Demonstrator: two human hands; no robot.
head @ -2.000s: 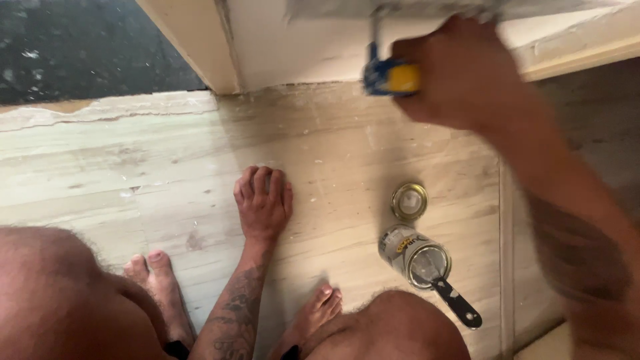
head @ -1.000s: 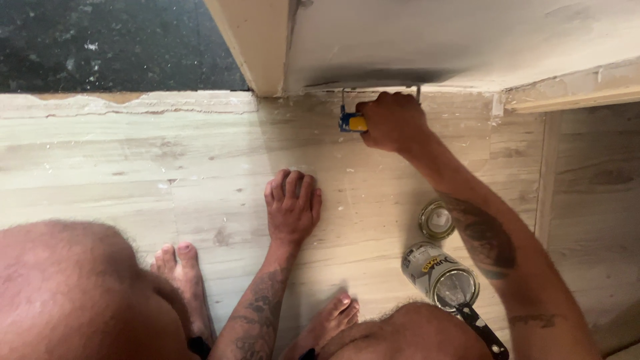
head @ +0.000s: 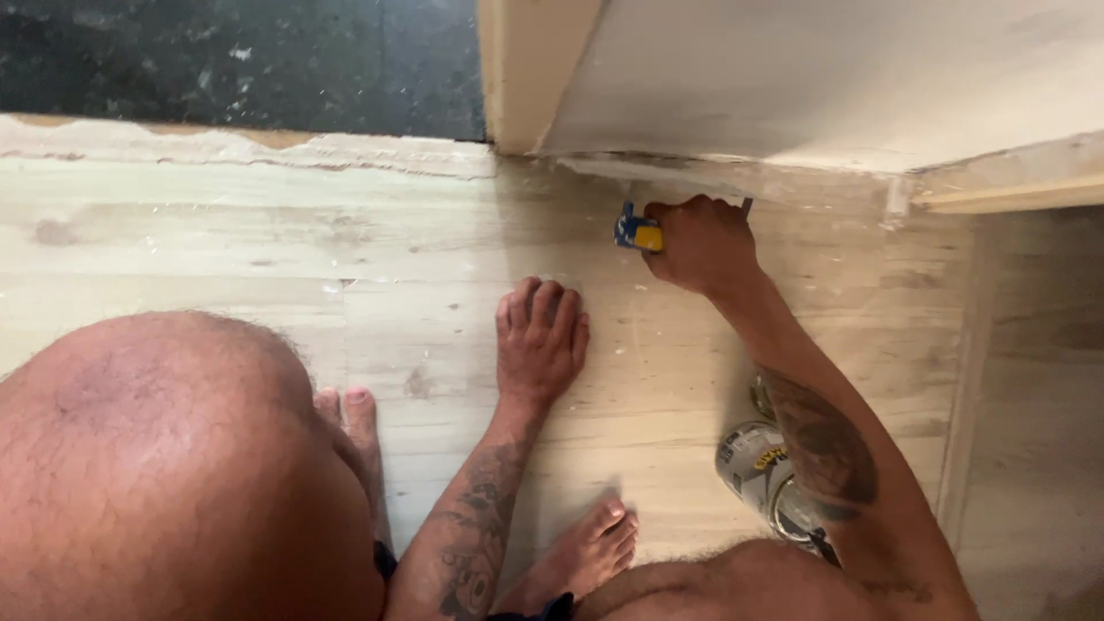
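Observation:
My right hand [head: 703,241] grips a blue and yellow handled tool [head: 639,235], near the foot of the white wall; a metal edge shows beyond the knuckles, and the exact kind of tool cannot be told. Whitish filler [head: 630,172] runs along the joint between wall and floor just above it. My left hand [head: 542,345] rests palm down on the wood-look floor, holding nothing, its fingers a little apart. Below my right forearm lies a metal can [head: 755,461], tilted or on its side, with a dark handle [head: 824,545] at its mouth. The round lid [head: 761,397] is partly hidden by the forearm.
A door frame post [head: 539,78] stands at the top middle, beside a dark speckled floor [head: 241,60]. A rough pale strip [head: 259,151] borders that floor. At right are a wooden ledge [head: 1018,190] and a raised floor strip [head: 964,371]. My knees and feet fill the lower part.
My right hand with the tool has come down from over the wall to the floor by its foot. My left hand stays on the floor. The forearm now covers part of the can and lid.

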